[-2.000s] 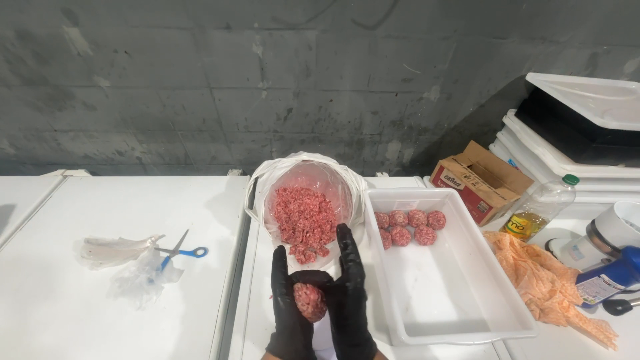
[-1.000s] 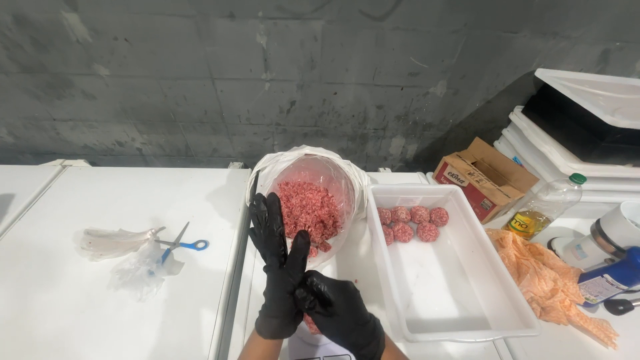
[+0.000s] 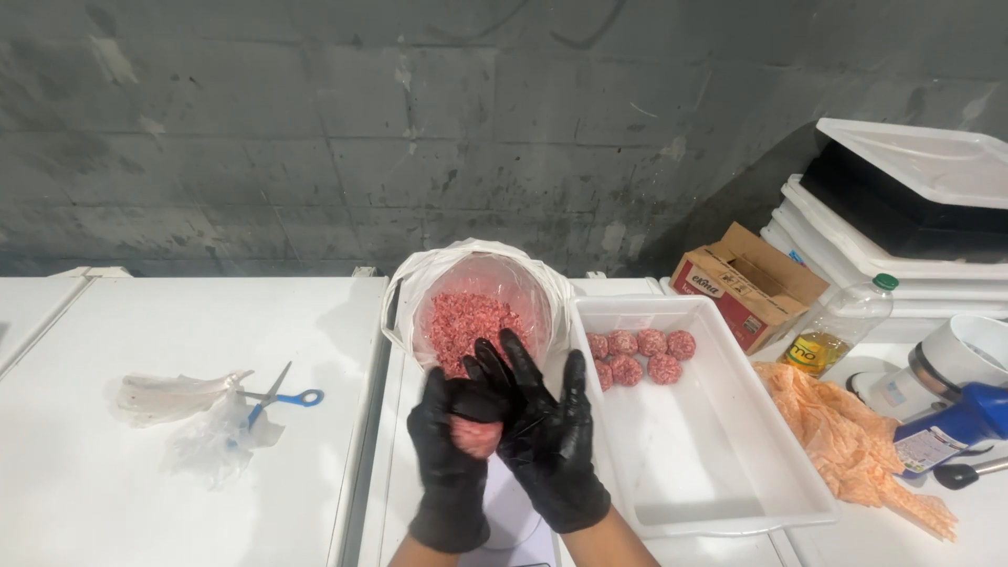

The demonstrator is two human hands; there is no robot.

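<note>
Black gloves cover both hands. My left hand [image 3: 450,465] is curled around a ball of ground meat [image 3: 476,436], slightly blurred. My right hand [image 3: 551,437] lies against it with its fingers spread, palm toward the ball. Just beyond the fingers, loose ground meat [image 3: 471,319] fills part of a bowl lined with a clear plastic bag [image 3: 543,293]. Below the hands a pale flat device, perhaps a scale [image 3: 508,504], is partly covered. To the right, a white plastic tray [image 3: 787,465] holds several meatballs [image 3: 664,368] in two rows at its far left corner.
Blue-handled scissors [image 3: 299,398] and crumpled clear plastic [image 3: 213,441] lie at left. Right of the tray are an orange cloth [image 3: 835,429], an opened cardboard box [image 3: 748,287], an oil bottle [image 3: 846,327], a blue bottle [image 3: 953,425] and stacked tubs [image 3: 890,236]. A grey wall [image 3: 472,142] stands behind.
Two seconds ago the ball showed between both hands; one second ago it was mostly hidden beneath them. My left fingers, then extended, are now curled around it, and my right hand has spread out.
</note>
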